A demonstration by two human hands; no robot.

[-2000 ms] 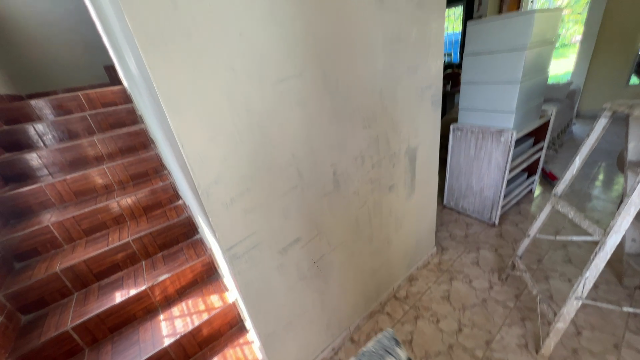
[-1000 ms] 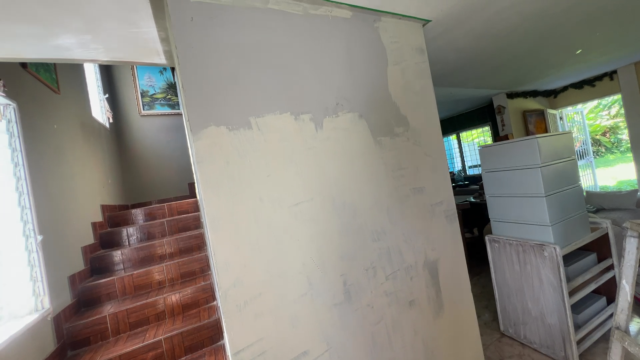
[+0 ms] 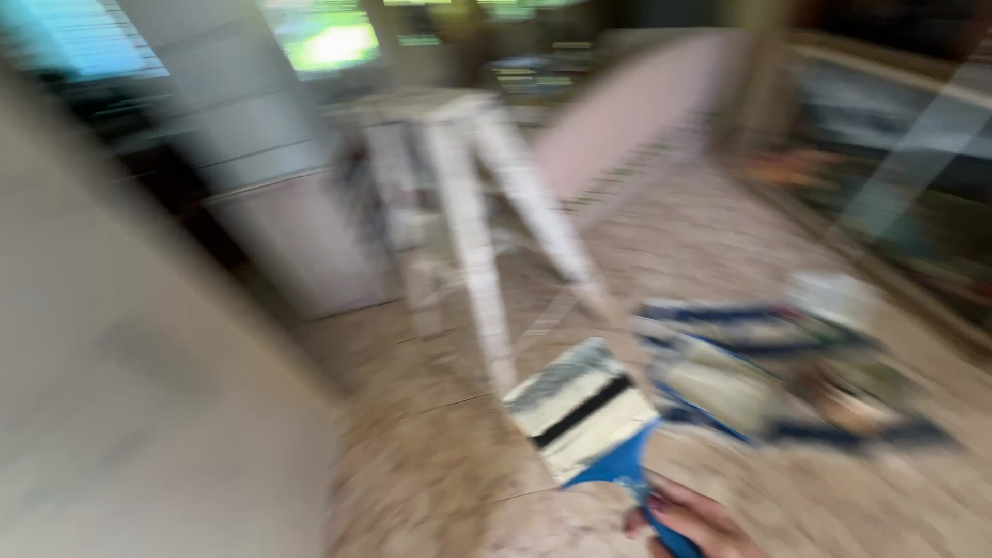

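Observation:
My right hand (image 3: 694,515) grips the blue handle of a wide paintbrush (image 3: 612,465) at the bottom, right of centre. The brush points up and to the left, with pale paint over its ferrule and bristles and a dark stripe across it. Beyond it on the floor, blurred, lies a blue-and-white sheet (image 3: 717,314) with a paint tray (image 3: 721,380) that looks cream inside and a whitish container (image 3: 833,298) at its far edge. The patchy pale wall (image 3: 155,349) fills the left side. My left hand is out of view.
A paint-marked white stepladder (image 3: 469,225) stands beyond the brush. Behind it, left, are stacked grey boxes (image 3: 256,116) on a whitewashed cabinet (image 3: 310,240). A large framed picture or glass panel (image 3: 891,178) leans at the right. The tiled floor (image 3: 418,473) runs between wall and sheet.
The view has swung right and down from the wall and stairs. My right hand with the paintbrush now shows, as do the sheet and tray on the floor.

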